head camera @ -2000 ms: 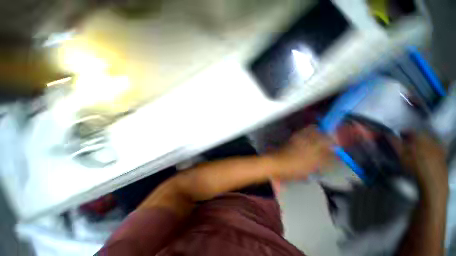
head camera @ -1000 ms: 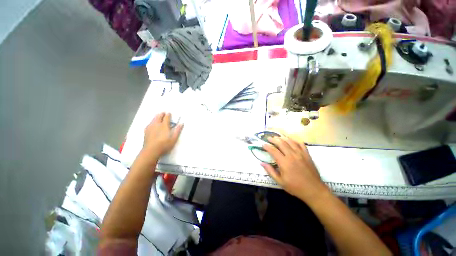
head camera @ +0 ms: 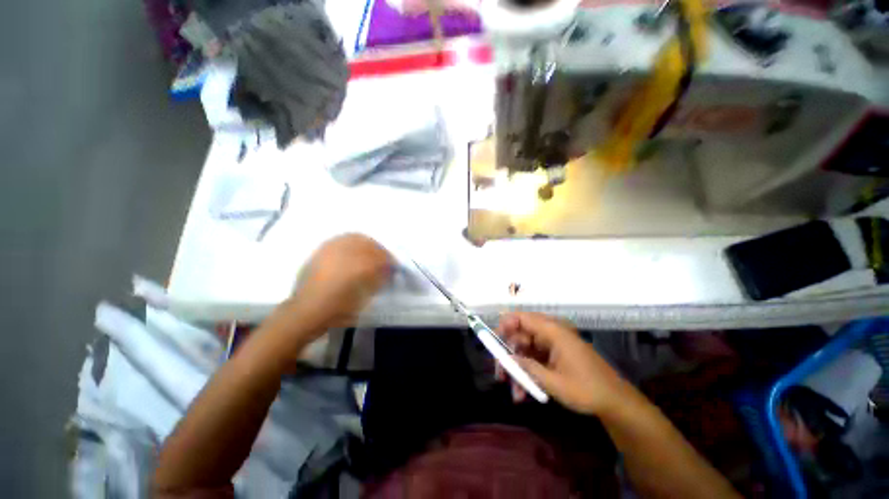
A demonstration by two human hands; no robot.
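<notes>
My right hand (head camera: pixel 551 361) holds the fabric scissors (head camera: pixel 480 329) by the white handles at the table's front edge, blades pointing up and left. My left hand (head camera: pixel 341 278) is blurred, just left of the blade tips, and pinches a small pale grey cut piece (head camera: pixel 409 280), which is also blurred. A stack of pale grey pieces (head camera: pixel 395 161) lies on the table left of the machine plate. A smaller pile of pieces (head camera: pixel 251 203) lies at the table's left.
The sewing machine (head camera: pixel 702 127) with a yellow cloth (head camera: pixel 655 93) stands right. A dark grey fabric bundle (head camera: pixel 288 73) lies far left, a black phone (head camera: pixel 788 259) right. Long white panels (head camera: pixel 166 365) hang lower left; a blue basket (head camera: pixel 780 390) is lower right.
The scissors, lying under my right hand on the table, are now lifted in it at the front edge. My left hand has moved right. The grey pieces show as two separate piles.
</notes>
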